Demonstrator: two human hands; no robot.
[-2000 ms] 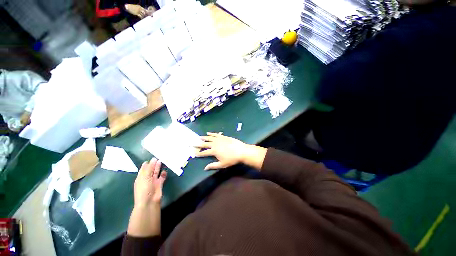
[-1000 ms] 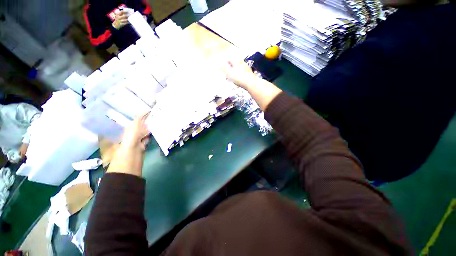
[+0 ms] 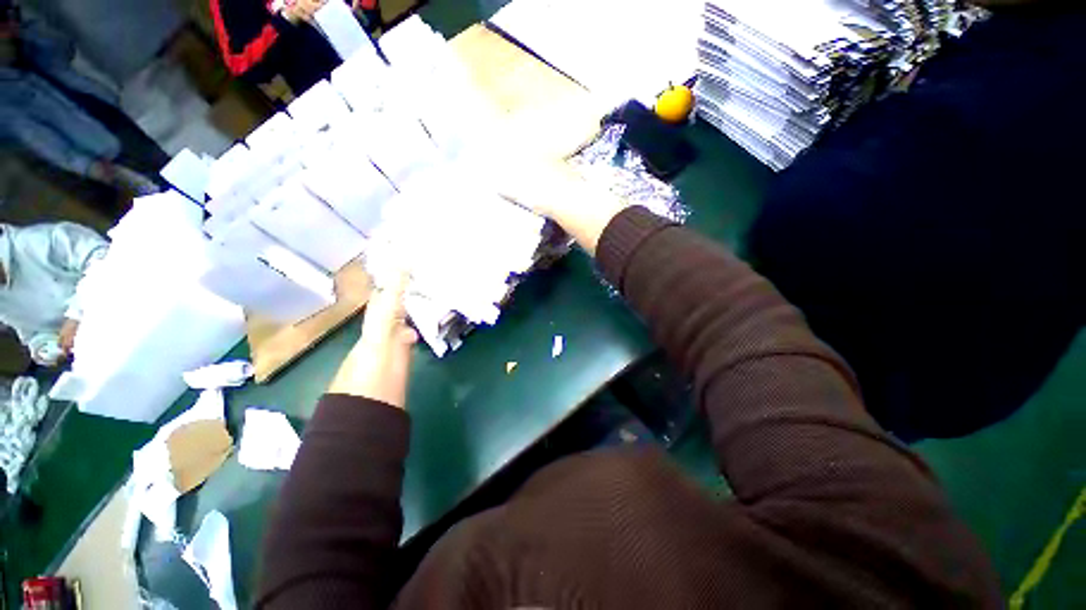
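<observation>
A pile of white carton blanks (image 3: 459,244) with stepped edges lies in front of me on the green table. My left hand (image 3: 387,330) holds the pile's near left corner. My right hand (image 3: 569,205) is at the pile's right side; its fingers are washed out by glare, but it rests against the blanks. Shiny clear packets (image 3: 637,179) lie just right of my right hand, partly hidden by it. Finished white boxes (image 3: 312,215) stand in rows behind the pile on a tan cardboard sheet (image 3: 284,346).
Torn wrapping paper (image 3: 200,453) and a white scrap (image 3: 268,440) lie at left. A bulky white block (image 3: 161,316) is far left. An orange ball (image 3: 674,104) sits by a black object (image 3: 649,137). A tall carton stack (image 3: 762,83) and a dark-clothed person are at right. Others are beyond.
Both hands went from a single blank on the table to the sides of the blank pile. Since one second ago, the pile's edges have shifted and the left hand is nearer the right hand.
</observation>
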